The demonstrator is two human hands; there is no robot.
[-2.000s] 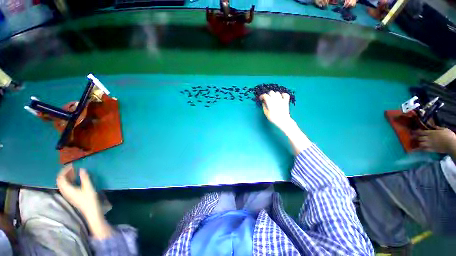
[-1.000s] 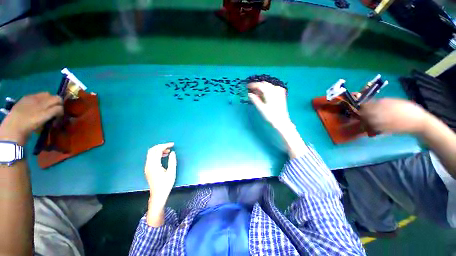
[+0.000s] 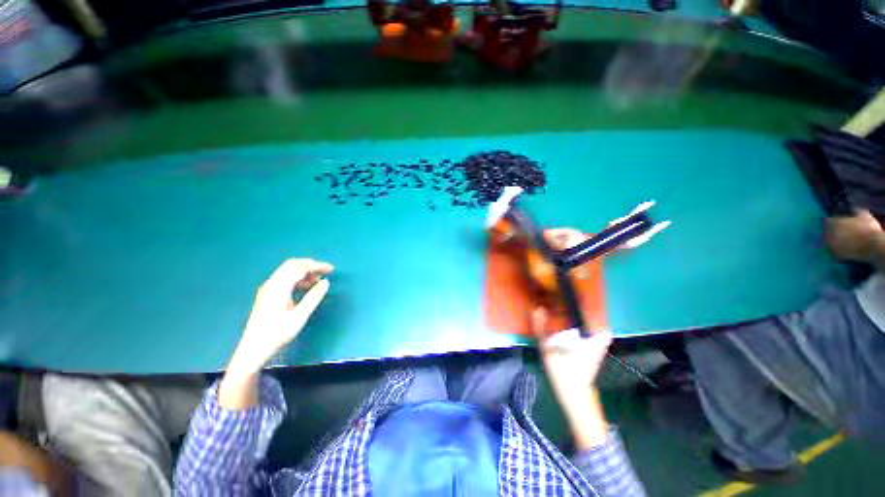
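The three-armed fixture (image 3: 555, 260) with black bars stands on its orange-red base plate (image 3: 509, 299), in front of me to the right, slightly blurred. My right hand (image 3: 574, 357) is at its near arm, fingers at the lower end of a black bar; whether it grips the bar is unclear. My left hand (image 3: 286, 303) is over the green bench to the left, thumb and fingertips close together; whether a small part is between them cannot be seen. The pile of small black parts (image 3: 505, 175) lies behind the fixture, with scattered parts (image 3: 383, 180) to its left.
Two more fixtures stand at the back, one on an orange base (image 3: 417, 44), one on a dark red base (image 3: 509, 41). Another person's hand (image 3: 856, 236) is at the right edge beside black trays (image 3: 854, 165). Another person's grey-clad leg (image 3: 102, 427) is at lower left.
A fixture has moved left to in front of me. My right hand has left the pile for the fixture's near arm. The left-hand fixture and the neighbour's hand there are gone from view.
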